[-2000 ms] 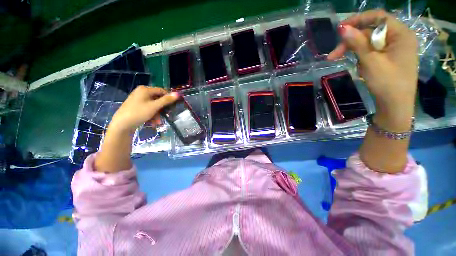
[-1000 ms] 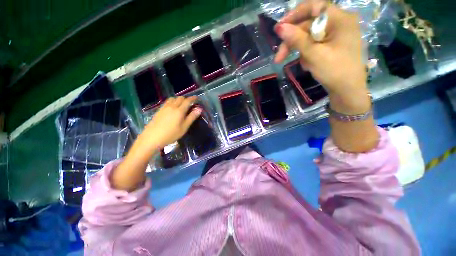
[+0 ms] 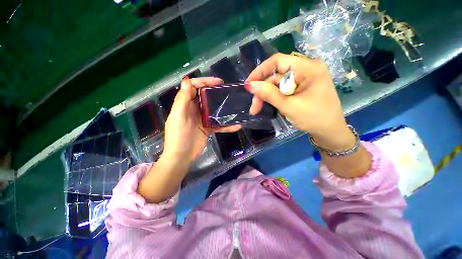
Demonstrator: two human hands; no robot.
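Observation:
My left hand (image 3: pixel 183 121) holds a red-edged phone or display assembly (image 3: pixel 225 105) by its left end, thumb above and fingers below. Its glossy black face is up, with bright streaks of glare. My right hand (image 3: pixel 310 96) has its thumb and index fingertip at the phone's right end. A small white tool or finger cot (image 3: pixel 288 85) sits in its curled fingers. I cannot tell whether the fingertips pinch film. Below the hands lies a clear blister tray (image 3: pixel 201 162) with dark red-edged phones (image 3: pixel 146 120), partly hidden by the hands.
Black panels in clear trays (image 3: pixel 96 157) lie at the left. A crumpled clear film heap (image 3: pixel 334 38), tan scraps (image 3: pixel 397 31) and a black cloth or pouch (image 3: pixel 380 65) lie at the upper right. A white-topped object (image 3: pixel 411 158) stands at the lower right.
My left hand has left the tray's near row and now holds a red-edged phone raised above the tray. My right hand has come down to its right end. The view has shifted.

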